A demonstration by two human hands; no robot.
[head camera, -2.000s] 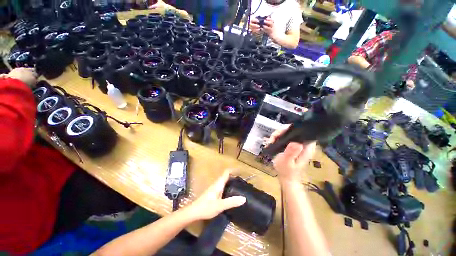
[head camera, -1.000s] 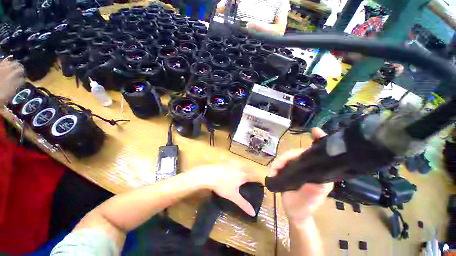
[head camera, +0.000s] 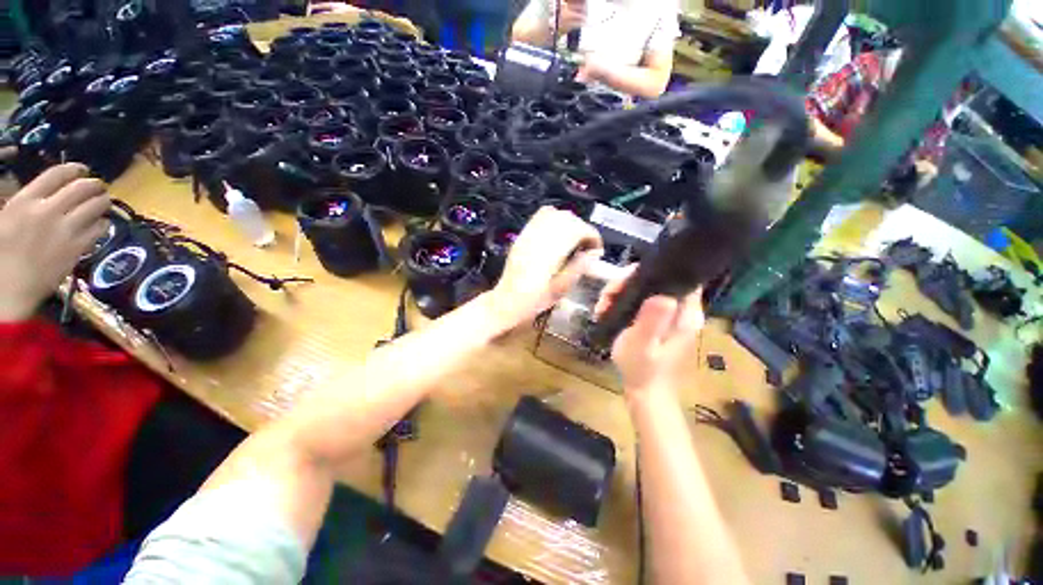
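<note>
My right hand [head camera: 654, 337] is closed around the thick black barrel of the electric screwdriver [head camera: 686, 257], its lower end at the screw feeder [head camera: 572, 323]. My left hand [head camera: 551, 261] is at the feeder's upper left side; its fingertips are partly hidden, so I cannot tell whether it holds anything. A black housing [head camera: 557, 461] lies on its side on the bench in front of me, touched by neither hand, with a flat black strap piece [head camera: 474, 523] at its left.
Many upright black lens units [head camera: 343, 234] crowd the back left. A squeeze bottle [head camera: 248, 217] stands near them. Units with white rings [head camera: 166, 288] lie at left beside another worker's hand [head camera: 52, 234]. Tangled black parts [head camera: 869, 354] and small black pads lie at right.
My left hand has left the black housing and moved up to the feeder. My right hand has brought the screwdriver from above the housing back to the feeder. The neighbour's hand reaches further in.
</note>
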